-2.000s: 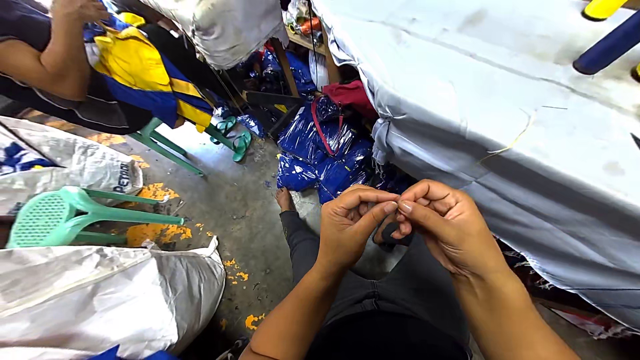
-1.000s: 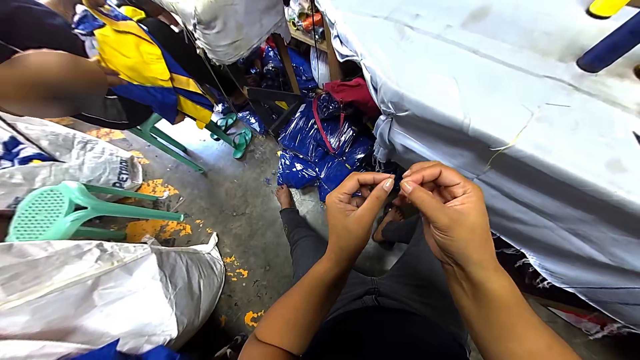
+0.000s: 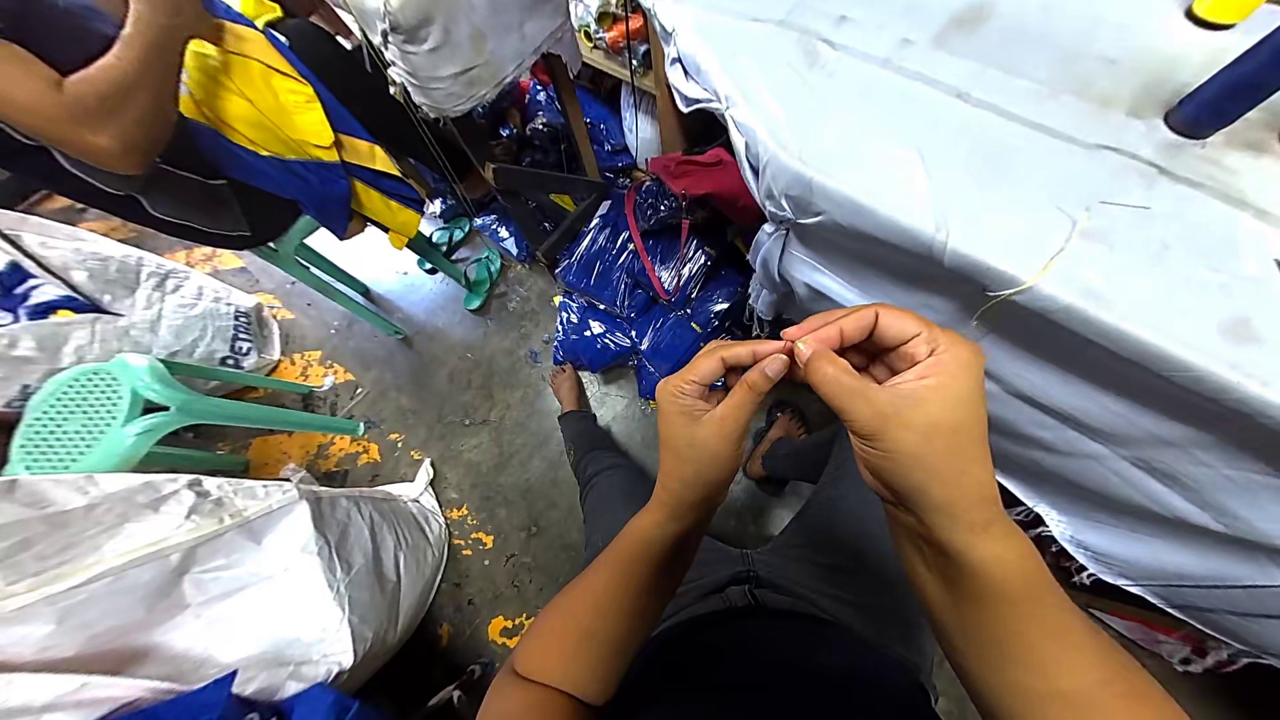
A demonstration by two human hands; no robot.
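Over my lap, my left hand (image 3: 722,410) and my right hand (image 3: 890,385) meet at the fingertips, thumb and index finger pinched on each. Whatever lies between the tips is too small to make out. To the right of them, a grey-white cloth (image 3: 870,150) covers a table, and a thin yellowish thread (image 3: 1040,272) lies on it near its edge. A short dark thin piece (image 3: 1125,205) rests by the thread. Blue clothing in clear plastic bags (image 3: 640,290) is piled on the floor beyond my hands.
A green plastic stool (image 3: 80,415) lies on its side at left, behind a white sack (image 3: 200,570). A seated person (image 3: 80,100) holds blue and yellow fabric (image 3: 270,100) at upper left. Green slippers (image 3: 482,278) lie on the floor. Dark blue and yellow thread cones (image 3: 1225,95) stand at the upper right.
My fingertips, slightly apart one second ago, are together again. The seated person's arm at upper left has moved up.
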